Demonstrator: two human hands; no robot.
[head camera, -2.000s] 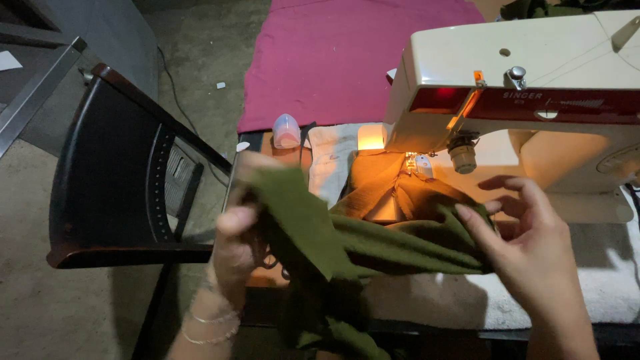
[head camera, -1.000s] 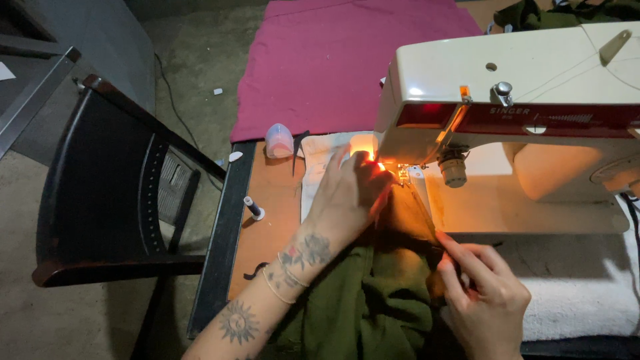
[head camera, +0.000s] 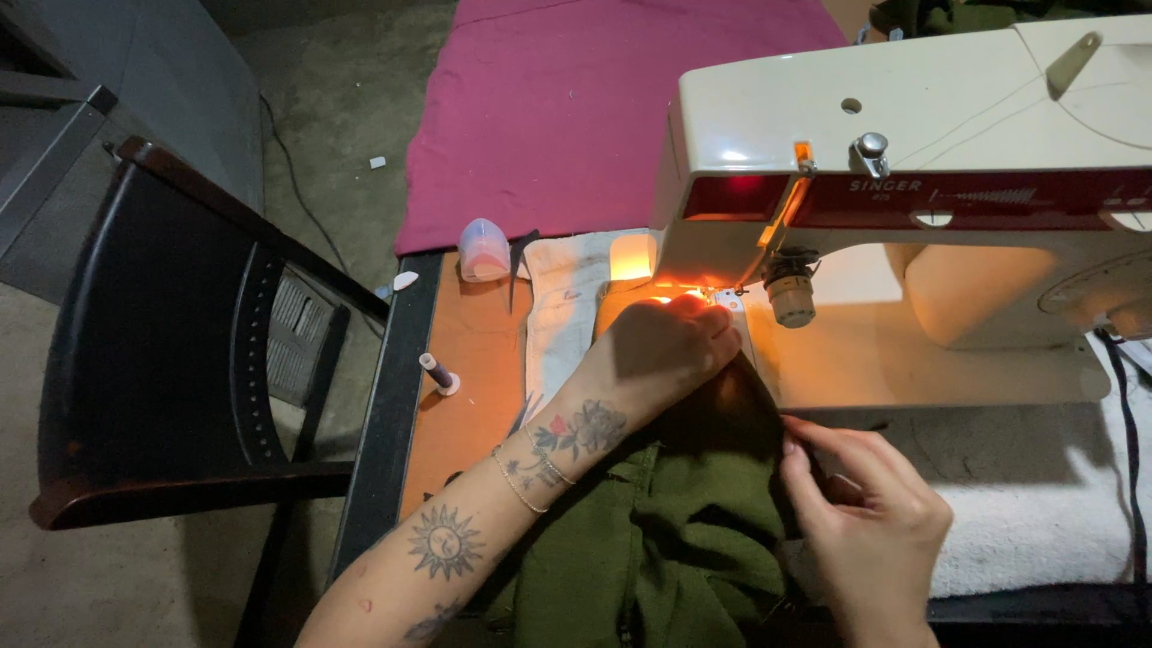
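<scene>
Olive green fabric (head camera: 585, 558) lies under the needle area of a Singer sewing machine (head camera: 756, 117) and hangs toward me. Close in front of the lit presser foot (head camera: 711, 295), my left hand (head camera: 670, 346) rests on the cloth with its fingers bent; the fingertips are partly hidden in the glare. My right hand (head camera: 864, 504) pinches the fabric's right edge between thumb and fingers, nearer to me than the machine bed (head camera: 945, 369). Part of the cloth is covered by my left forearm.
A thread spool (head camera: 439, 374) and a translucent plastic container (head camera: 484, 250) stand on the table's left side. Pink fabric (head camera: 621, 117) covers the far side. A white towel (head camera: 999, 540) lies under the machine. A black chair (head camera: 153, 324) is at the left.
Two seconds ago both hands held the green cloth up in front of the machine; now it lies at the needle area. Since one second ago, my right hand has moved slightly away from the presser foot.
</scene>
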